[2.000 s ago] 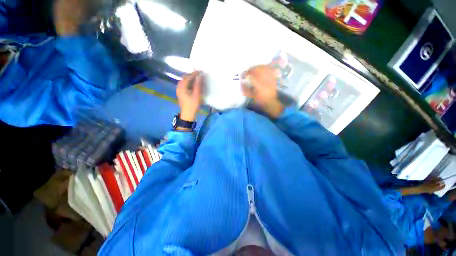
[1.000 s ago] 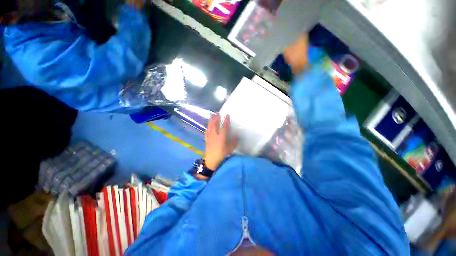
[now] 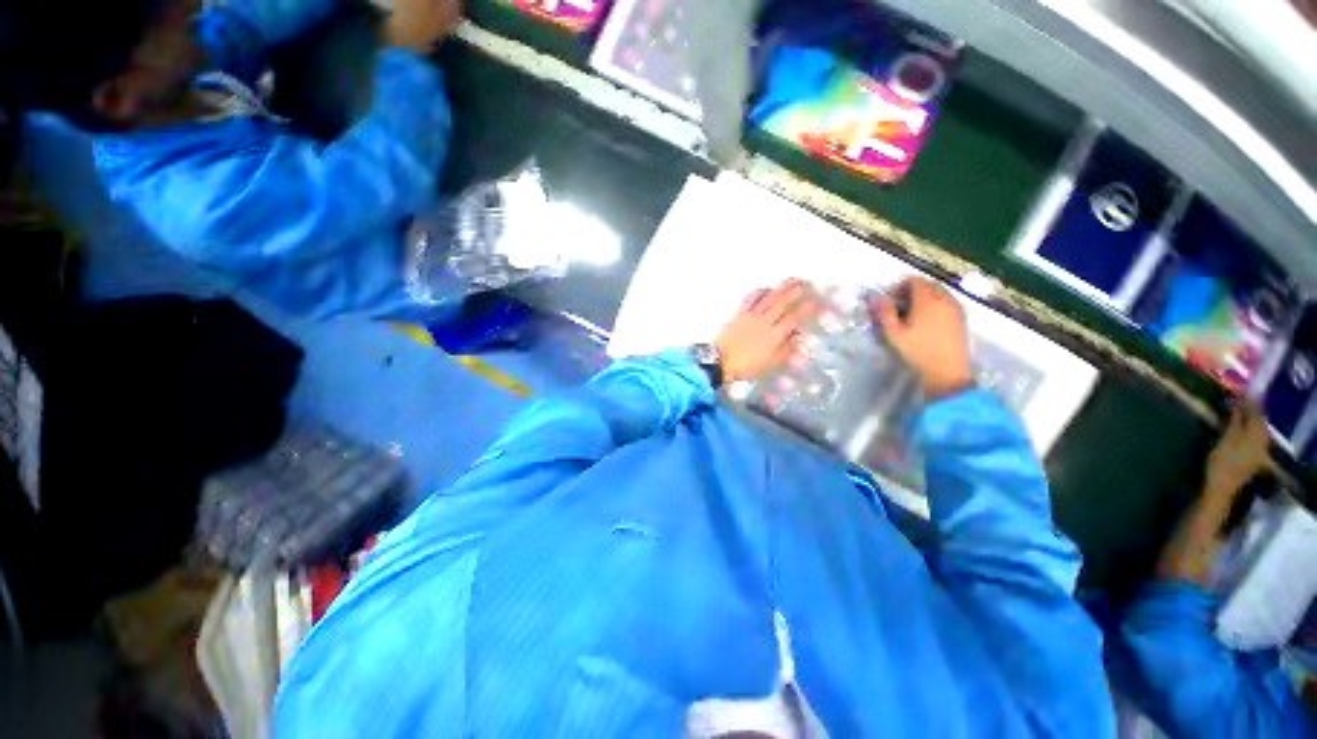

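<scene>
The white foam tray (image 3: 676,274) lies on the dark green bench in front of me. A thin grey tablet in printed film (image 3: 838,373) is on the tray, between and under my hands. Another grey item (image 3: 997,378) sits in the tray to its right. My left hand (image 3: 766,335) lies with its fingers on the left part of the tablet. My right hand (image 3: 924,329) is at the tablet's upper right edge with fingers bent; whether it grips the film is blurred.
Beyond the bench edge stand a rainbow box lid (image 3: 852,108), a box base with grey item (image 3: 676,46) and a dark blue panel (image 3: 1105,210). Crinkled clear bags (image 3: 498,238) lie left. Neighbours' arms are at left (image 3: 289,202) and right (image 3: 1199,505). A white shelf (image 3: 1141,101) hangs above.
My right hand has come back from the boxes beyond the bench to the tray. My left hand has moved right onto the tablet. The left neighbour's head is now in view.
</scene>
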